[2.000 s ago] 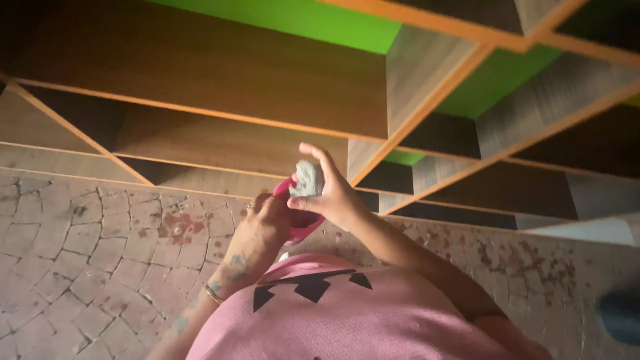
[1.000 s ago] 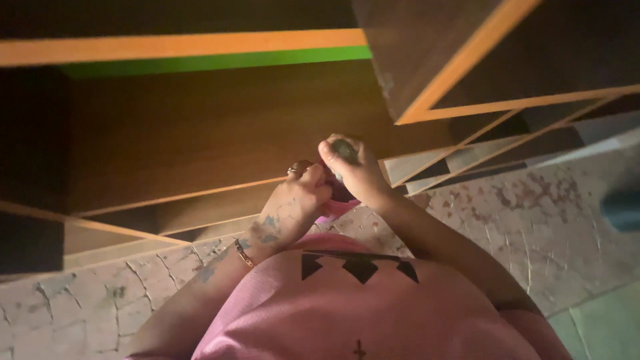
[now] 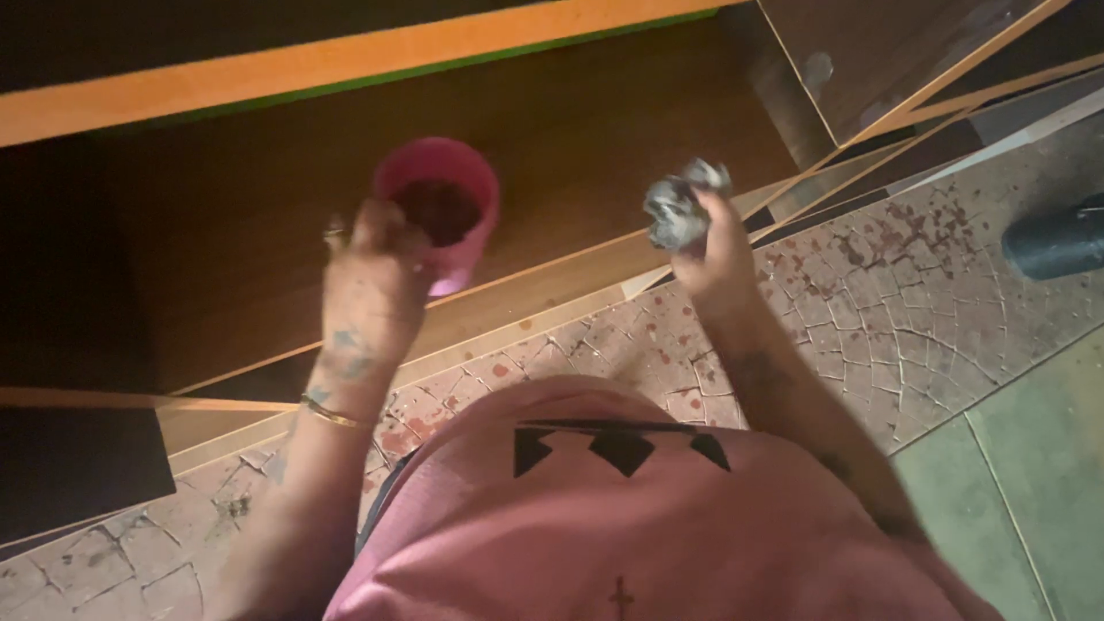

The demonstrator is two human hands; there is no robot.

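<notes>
My left hand [image 3: 375, 259] grips the near left side of a pink plastic cup [image 3: 483, 185], its mouth turned up toward me. Something dark lies inside the cup; what it is I cannot tell. To the right, apart from the cup, my right hand [image 3: 720, 250] holds a crumpled grey-white wad [image 3: 677, 211], blurred, perhaps cloth or plastic. Both hands are over a brown wooden shelf board [image 3: 569, 147] of a shelving unit.
Orange-edged boards [image 3: 345, 65] and dark compartments of the unit surround the shelf. Below runs a cracked-pattern tiled floor [image 3: 914, 319] with reddish spots. A dark cylindrical object [image 3: 1052, 243] is at the far right, above green floor tiles [image 3: 1035, 448].
My hands, close together before, have moved apart, the left with the pink cup and the right with the wad. The cup's mouth now shows. The view has shifted closer to the shelf.
</notes>
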